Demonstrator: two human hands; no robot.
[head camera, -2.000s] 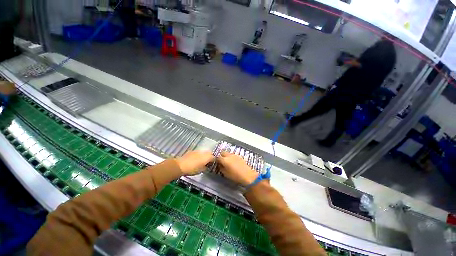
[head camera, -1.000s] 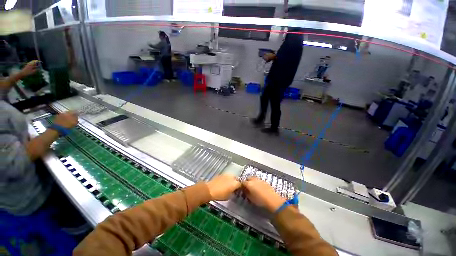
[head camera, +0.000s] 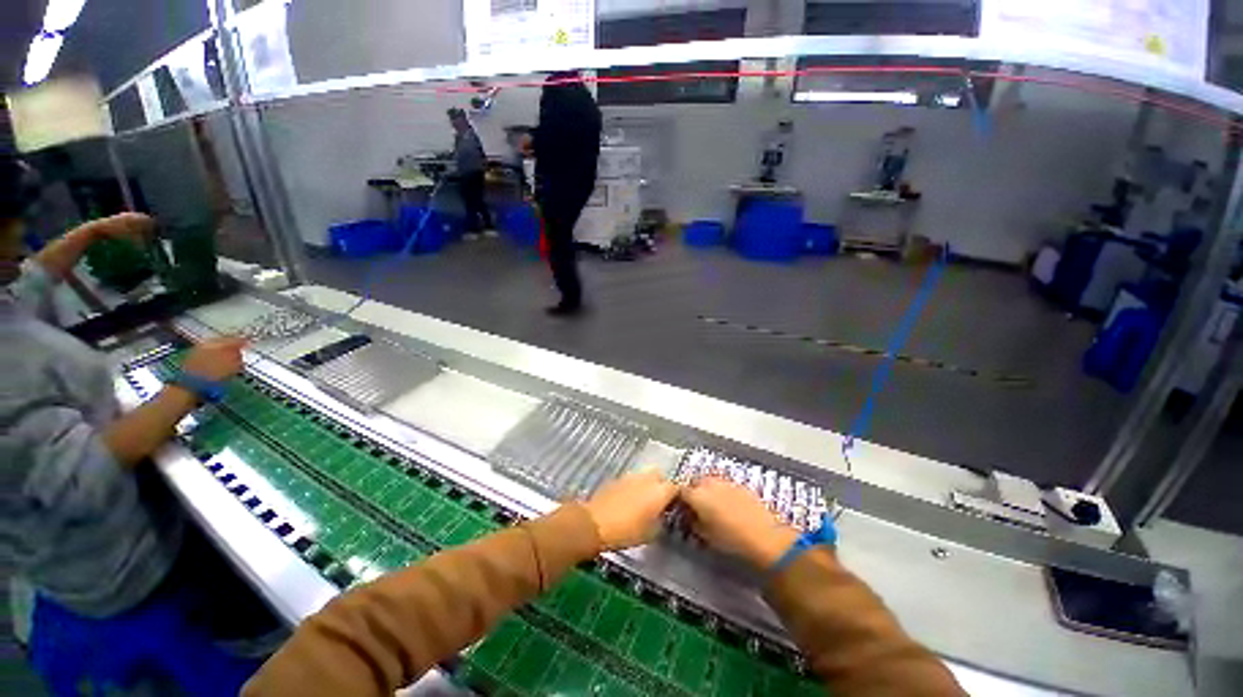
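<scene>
A clear tray packed with silvery components (head camera: 770, 486) sits on the white shelf behind the boards. My left hand (head camera: 634, 509) and my right hand (head camera: 725, 519) meet at the tray's near left corner, fingertips close together. The fingers look pinched, but what lies between them is too small to make out. A blue strap (head camera: 807, 541) is on my right wrist. Green circuit boards (head camera: 552, 640) lie in a long row below my forearms.
An empty ribbed tray (head camera: 570, 445) lies left of the full one. A dark flat device (head camera: 1111, 607) and crumpled clear plastic (head camera: 1170, 596) lie at the right. A neighbouring worker (head camera: 82, 436) sits at the left. A person in dark clothes (head camera: 564, 184) is beyond the line.
The view has swung, showing more of the neighbouring worker at the left. The dark-clothed person has moved left across the floor. My hands stay together at the full tray's corner.
</scene>
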